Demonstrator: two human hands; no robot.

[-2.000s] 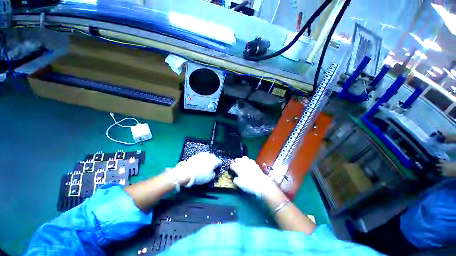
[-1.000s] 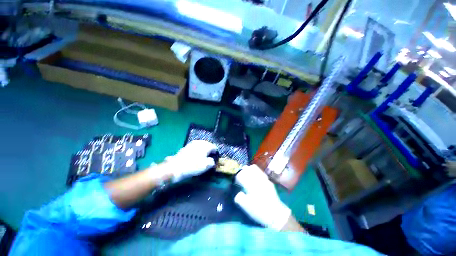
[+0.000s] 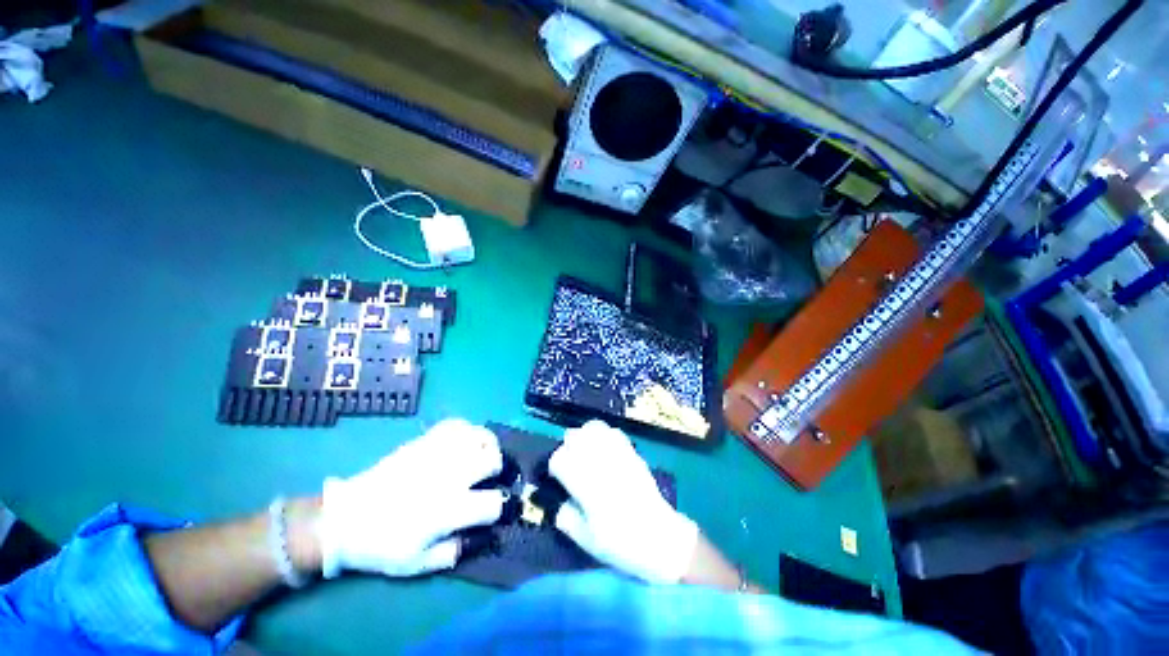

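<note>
The black jig (image 3: 513, 559) lies nearest my body, partly covered by both hands. My left hand (image 3: 417, 502), in a white glove with dark fingertips, is over its left part. My right hand (image 3: 618, 502), gloved the same way, is over its right part. A small tan-yellow piece (image 3: 532, 504) shows between my fingertips; which hand grips it cannot be told. The screw tray (image 3: 621, 363), full of silver specks, lies just beyond, with a tan-yellow pile (image 3: 667, 409) at its near right corner.
Black heat sinks (image 3: 336, 349) with pale-framed squares lie grouped at left. A white adapter block (image 3: 446, 238), cardboard box (image 3: 346, 96) and air blower (image 3: 633, 126) are behind. A component rail (image 3: 885, 308) slopes over the orange board (image 3: 801, 445). A black plate (image 3: 831, 583) lies at lower right. A blue sleeve shows far right.
Both hands have moved from the screw tray back towards my body, onto the jig, and come together. The tray is now uncovered. The camera view has shifted and tilted.
</note>
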